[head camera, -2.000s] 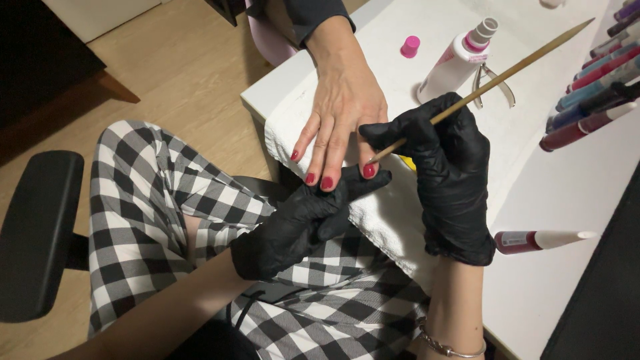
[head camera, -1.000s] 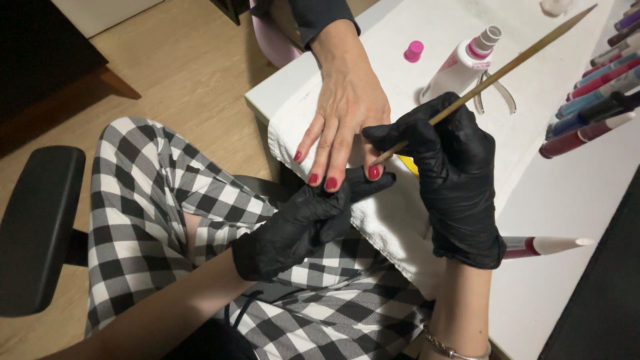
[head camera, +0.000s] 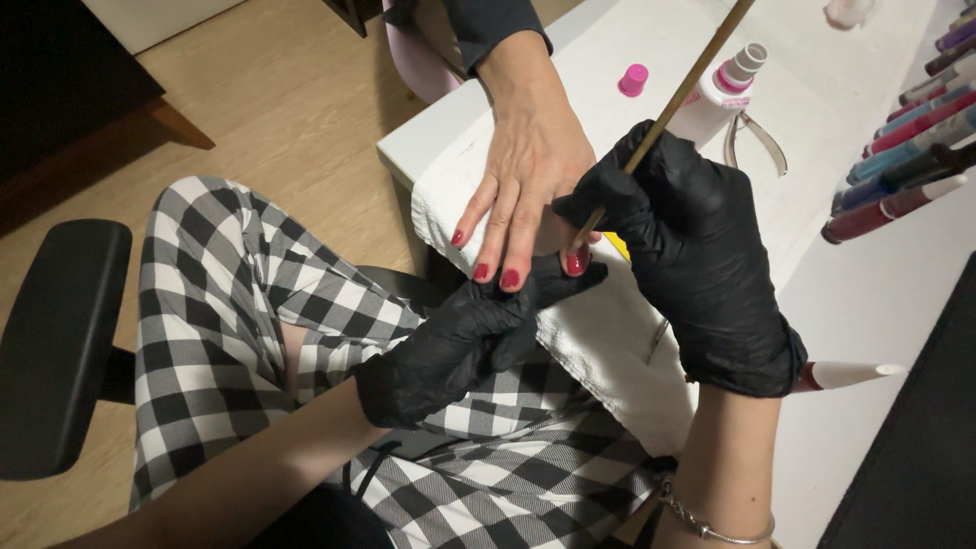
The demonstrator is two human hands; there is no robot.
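My right hand (head camera: 686, 259), in a black glove, grips a thin wooden manicure stick (head camera: 690, 80). The stick's lower tip touches or nearly touches the edge of a red-painted fingernail (head camera: 576, 261) on the other person's hand (head camera: 534, 160). That hand lies palm down, its fingers pointing toward me, nails painted glossy red. Also black-gloved, my left hand (head camera: 457, 343) is under those fingertips, supporting them; whether it pinches a finger is hidden. A white towel (head camera: 610, 366) lies beneath the hands at the table's edge.
On the white table (head camera: 823, 305) are a pink cap (head camera: 633, 79), an uncapped bottle (head camera: 713, 103), metal nippers (head camera: 762, 145) and cotton (head camera: 849, 11). Several nail polish bottles (head camera: 877, 213) line the right side; another polish bottle (head camera: 850, 374) lies by my right wrist. A chair armrest (head camera: 65, 343) is at left.
My right hand has turned a little and the stick now stands steeper, its lower end still at the same finger. The left hand and the other person's hand have hardly moved.
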